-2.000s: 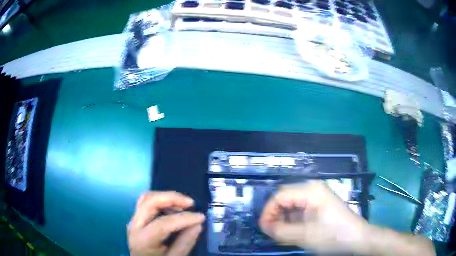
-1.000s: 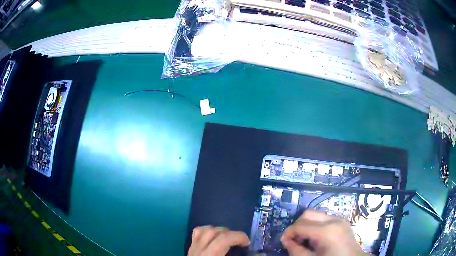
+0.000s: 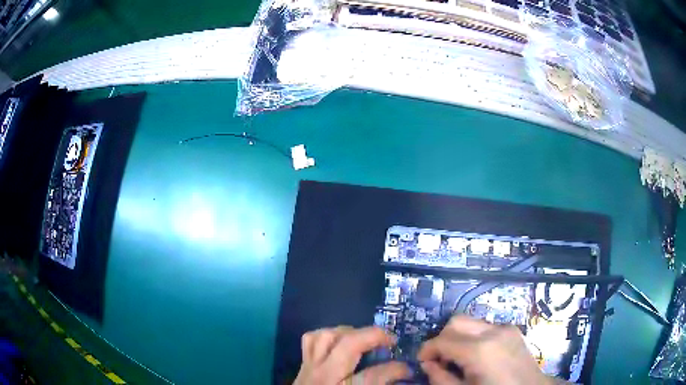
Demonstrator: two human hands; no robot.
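Note:
A laptop base (image 3: 594, 331) with a dark mainboard (image 3: 425, 289) lies on a black foam sheet. A bent heat pipe (image 3: 489, 280) runs across it, with a round fan (image 3: 558, 297) at its right. A thin black bar (image 3: 511, 279) lies across the top and overhangs the right side. My left hand (image 3: 342, 355) is at the base's lower left edge, fingers bent. My right hand (image 3: 478, 352) is over the lower middle of the board, fingertips pinched close to my left fingertips. Whatever lies between the fingertips is too small and hidden to tell. The lower edge is out of the picture.
Tweezers (image 3: 645, 302) lie right of the base. A thin black cable with a white end piece (image 3: 302, 157) lies behind the sheet. A clear bag (image 3: 263, 64), a clear tub (image 3: 579, 90) and a cable bundle (image 3: 663, 177) are at the rear. Another unit (image 3: 71, 195) lies left.
My view has shifted, so the base shows further right than two seconds ago. My left hand has moved from beside the base onto its lower left edge, close to my right hand.

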